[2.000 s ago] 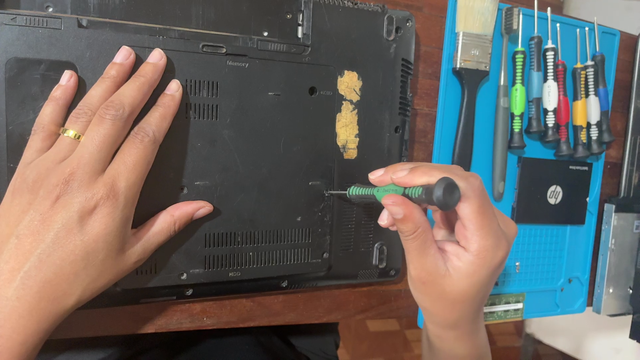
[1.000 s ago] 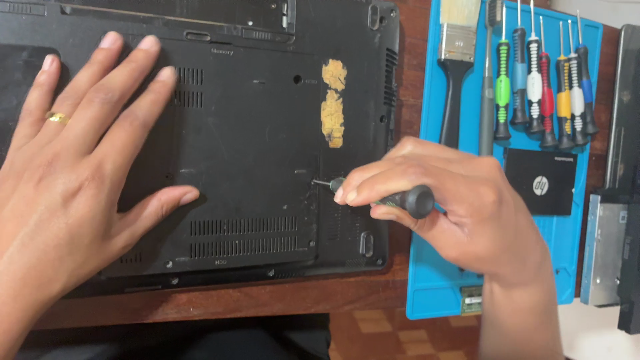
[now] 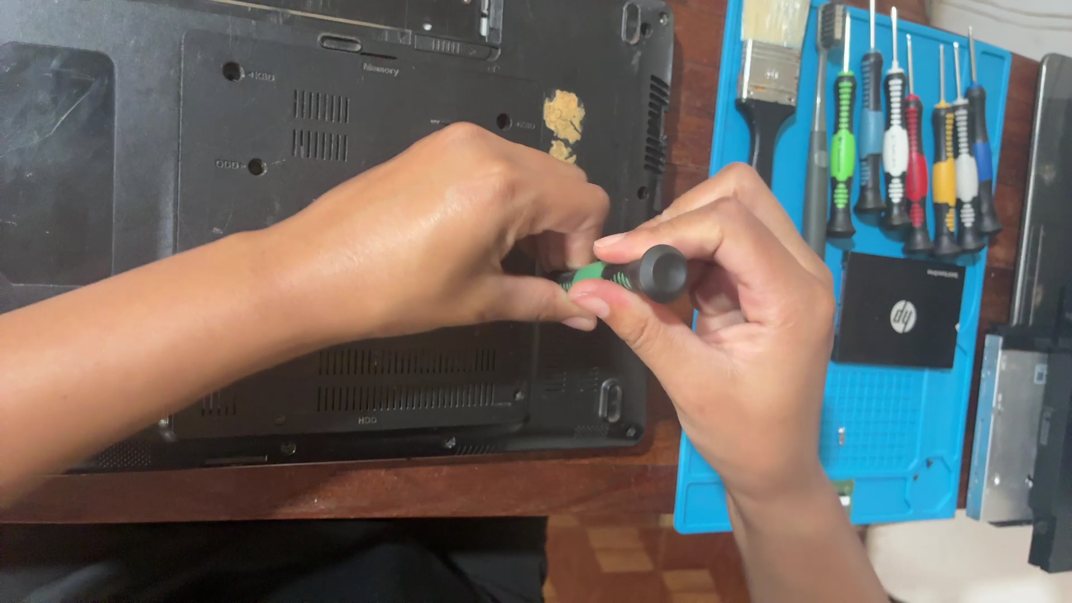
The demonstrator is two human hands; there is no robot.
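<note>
The black underside of a laptop lies on a wooden table, with a large cover panel, vents and screw holes showing. Above its right part, my right hand pinches a small green-and-black precision screwdriver near its black cap. My left hand has its thumb and fingers closed at the lower end of the same handle. The screwdriver's tip is hidden behind my left fingers, so whether it touches the laptop cannot be told.
On the blue silicone mat at right lie a flat paintbrush, a small brush, several screwdrivers and a black HP drive. A metal optical drive sits beyond it. The table edge runs below the laptop.
My left hand has left its flat rest on the laptop's cover and moved right to the screwdriver. My right hand still holds the handle, now nearer its cap.
</note>
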